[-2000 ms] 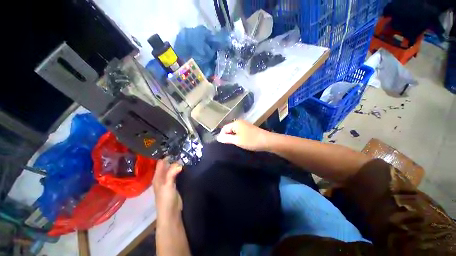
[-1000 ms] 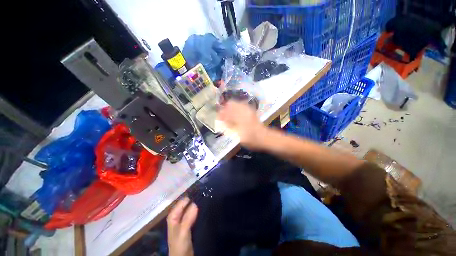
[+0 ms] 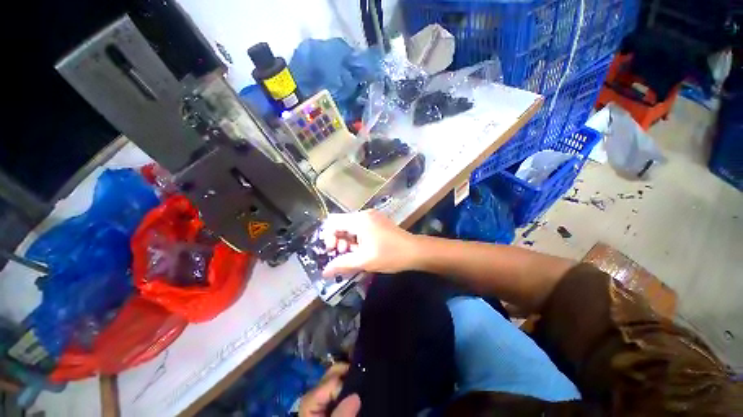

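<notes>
The machine head [image 3: 252, 204], dark grey with a yellow warning triangle, stands over a shiny needle plate [image 3: 338, 291] at the bench edge. My right hand [image 3: 367, 243] is at the plate, fingers curled; small dark bits show between them, but whether it grips them is unclear. The black garment [image 3: 403, 342] lies bunched on my lap, below the plate. My left hand [image 3: 330, 395] is at the bottom edge, partly cut off, with fingers and thumb on the garment's left side. The beige parts tray [image 3: 350, 186] holds dark pieces in its far compartment.
Left of the machine are an open red bag [image 3: 175, 293] and blue plastic [image 3: 81, 252]. A keypad [image 3: 314, 126], yellow-labelled black bottle [image 3: 275, 77] and clear bags [image 3: 395, 98] stand behind. Blue crates [image 3: 489, 41] are beyond the bench; a brown stool [image 3: 631, 277] is at right.
My right hand went from near the plate to the tray, then back to the plate. My left hand and the garment have moved down, away from the machine.
</notes>
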